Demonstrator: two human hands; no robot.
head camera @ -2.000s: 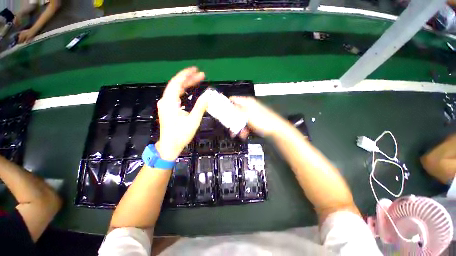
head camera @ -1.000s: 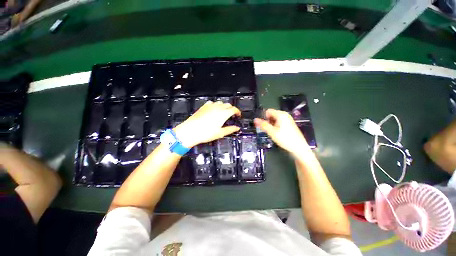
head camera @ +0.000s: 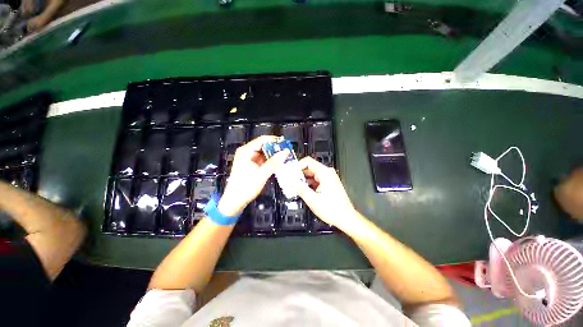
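Observation:
A circuit board (head camera: 287, 174), blue at its far end and white on the rest, is held tilted above the black blister tray (head camera: 166, 102). My left hand (head camera: 248, 174) grips its left side near the blue end, with the thumb on its face. My right hand (head camera: 325, 191) holds its right side near the lower end. A blue strap is on my left wrist. Black housings (head camera: 321, 142) lie in tray pockets at the right of the middle and front rows. My hands hide some pockets.
A smartphone (head camera: 388, 156) lies right of the tray. Farther right are a white charger with cable (head camera: 487, 163) and a pink fan (head camera: 540, 281). A green conveyor (head camera: 256, 57) with units runs beyond the white rail. Other people's arms show at both sides.
One second ago both hands were low at the tray's right part. Now they are together over its middle, holding the blue and white board. The smartphone is no longer partly covered.

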